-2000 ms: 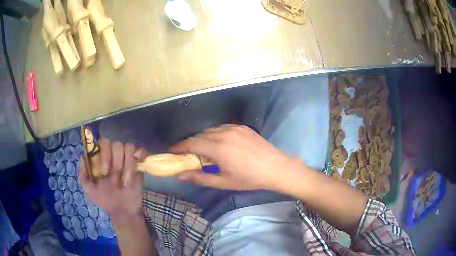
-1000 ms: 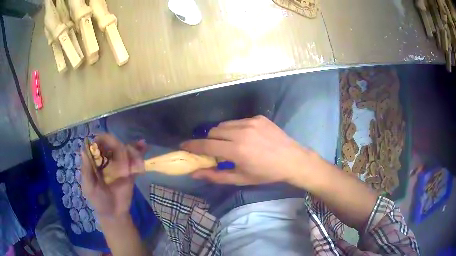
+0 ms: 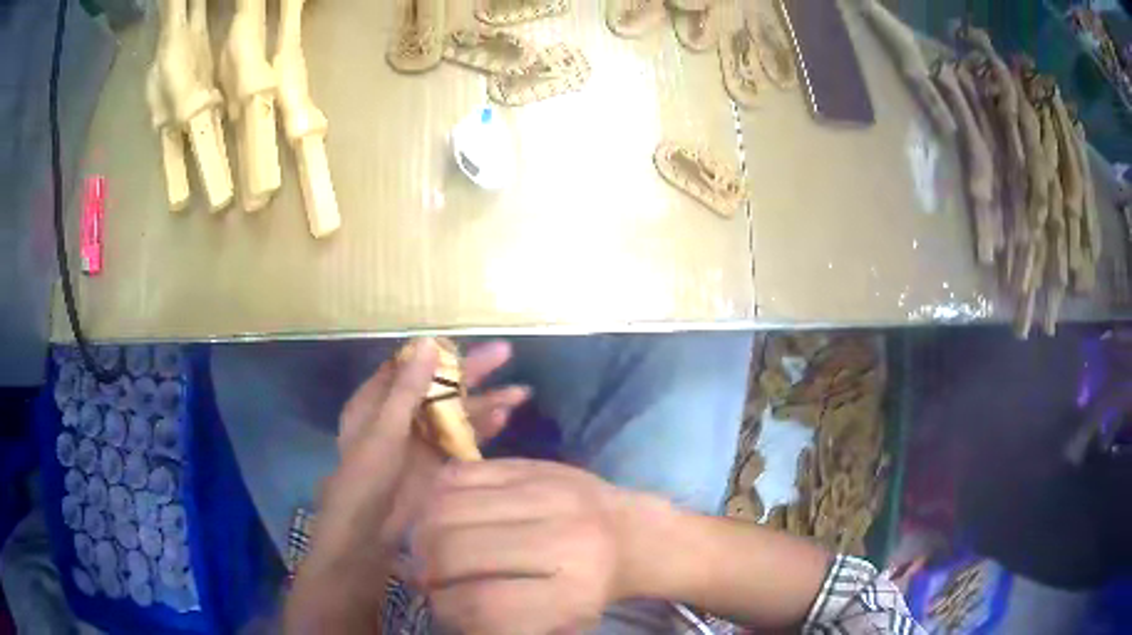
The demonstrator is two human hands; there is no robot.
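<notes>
A pale yellow carved wooden leg [image 3: 452, 422] is held over my lap, its foot end up towards the bench edge, with a thin dark band across the foot. My left hand [image 3: 404, 465] is around the foot, its thumb along it and other fingertips spread beyond it. My right hand [image 3: 521, 540] is closed at the leg's lower part, back of the hand up, and hides most of the shaft. Whether a sole is on the foot's underside cannot be seen.
Several carved legs [image 3: 253, 93] lie at the bench's back left, a pink-red stick [image 3: 93, 223] left, a white glue bottle [image 3: 484, 151] mid-bench. Sandals [image 3: 701, 176], a dark phone-like slab [image 3: 824, 60] and browner legs [image 3: 1018, 174] lie right. Crates [image 3: 224, 496] flank my knees; the right holds flat brown pieces [image 3: 844, 416].
The leg has turned from lying sideways to foot-up, and both hands have come together. My right hand has moved left and down over it. The view has shifted, showing more of the bench.
</notes>
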